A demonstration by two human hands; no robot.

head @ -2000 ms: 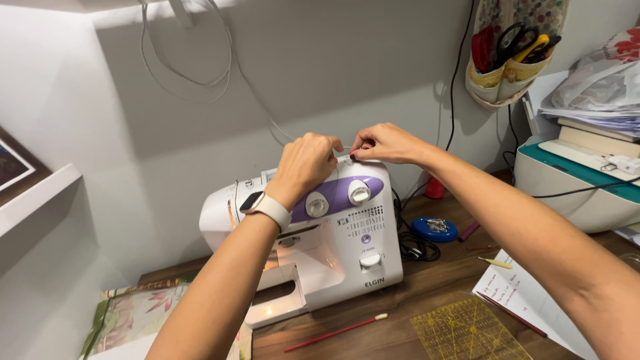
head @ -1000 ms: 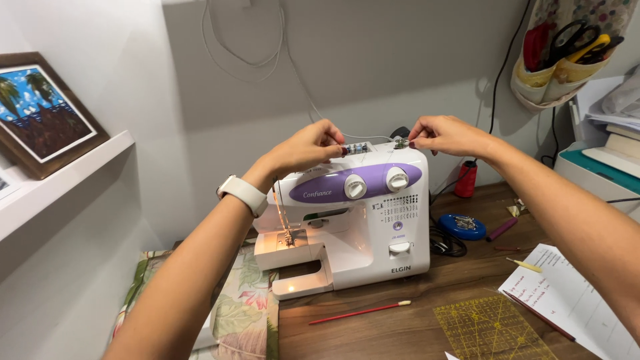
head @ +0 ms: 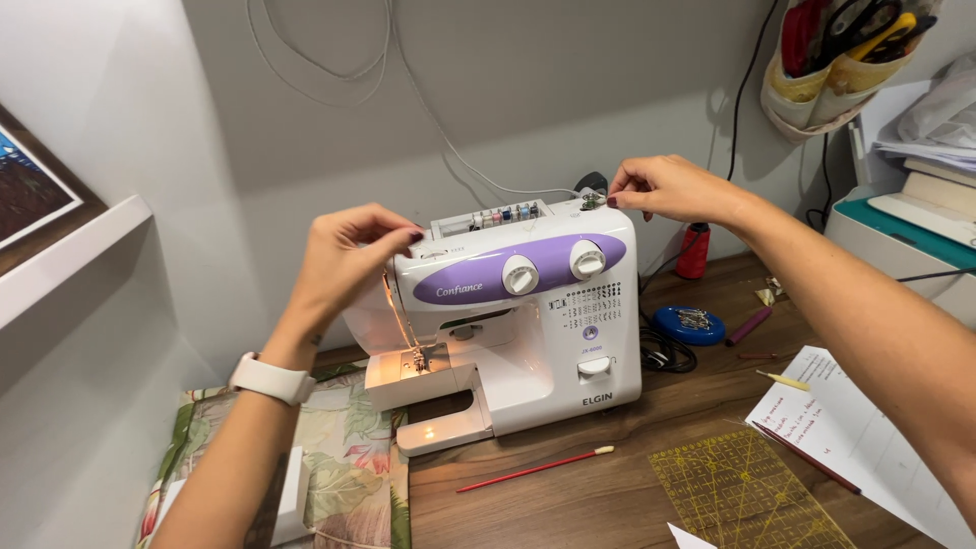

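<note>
A white and purple sewing machine (head: 526,267) stands on the wooden desk, its lamp lit over the needle area. At the top left of the machine is my left hand (head: 358,252), thumb and forefinger pinched together; any thread between them is too fine to tell. My right hand (head: 663,187) is at the top right, fingertips beside the bobbin winder (head: 592,201). What it holds is not clear. Between the hands, a row of small bobbins (head: 507,215) sits in the machine's top compartment.
Floral fabric (head: 351,465) lies left of the machine. In front are a red stick (head: 534,469) and a yellow quilting ruler (head: 751,488). To the right are a blue pin holder (head: 689,325), a red thread spool (head: 692,252) and written paper (head: 823,419). A scissors pouch (head: 831,84) hangs above.
My hands, close together over the machine's top two seconds ago, have moved apart. The left one has gone to the machine's left end, and the row of bobbins shows fully now.
</note>
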